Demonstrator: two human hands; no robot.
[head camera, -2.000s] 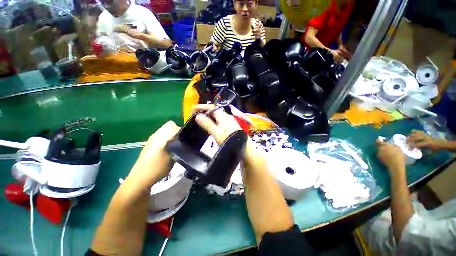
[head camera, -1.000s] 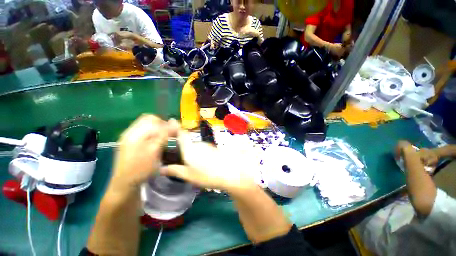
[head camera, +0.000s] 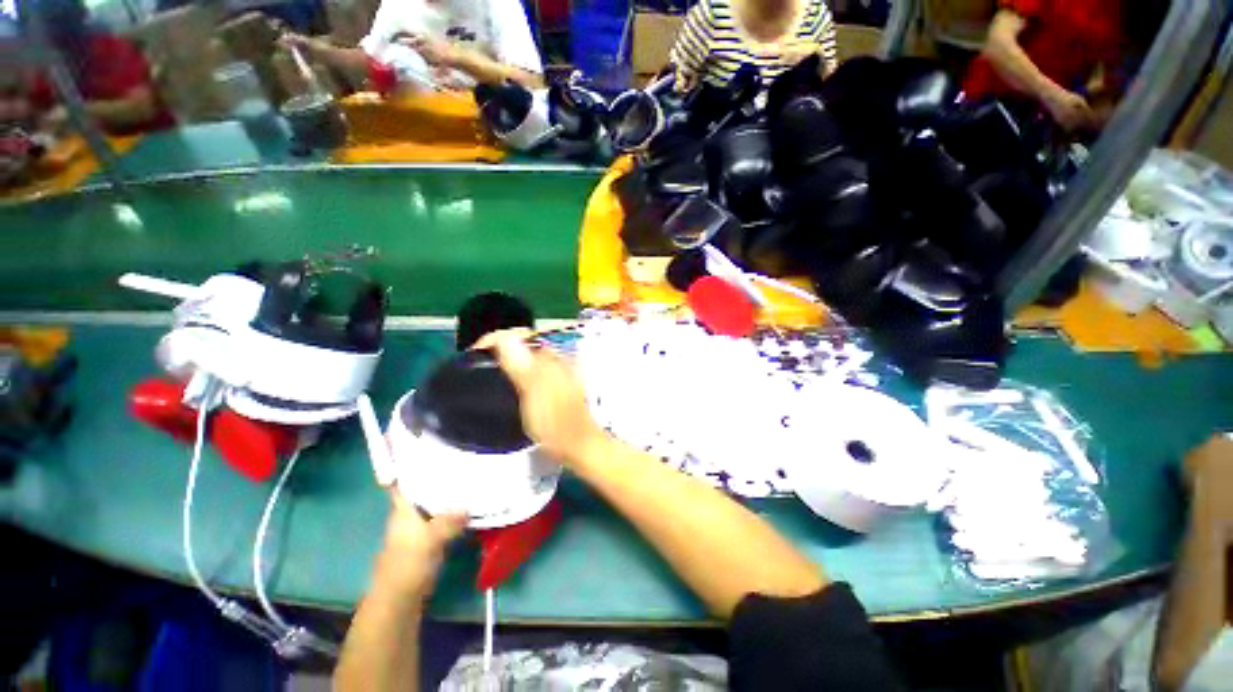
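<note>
A white round housing (head camera: 476, 476) stands before me with a black fork bracket (head camera: 468, 400) seated in its top. A white antenna (head camera: 375, 439) sticks up at its left side. A red part (head camera: 518, 544) and a white cable (head camera: 488, 629) show below it. My left hand (head camera: 413, 541) holds the housing from below at its lower left. My right hand (head camera: 544, 392) is on the bracket's right side, fingers over its upper edge. The fingertips of both hands are partly hidden.
A similar unit (head camera: 291, 362) with red parts stands at left. Small white parts (head camera: 656, 406), another white housing (head camera: 865, 457) and a clear bag (head camera: 1021, 493) lie at right. A black bracket heap (head camera: 825, 203) and a metal post (head camera: 1116, 162) stand behind. Other people surround the bench.
The black bracket, held up in both hands two seconds ago, now sits in the white housing. My left hand has moved down to the housing's lower side. The view has shifted, moving the scene rightward.
</note>
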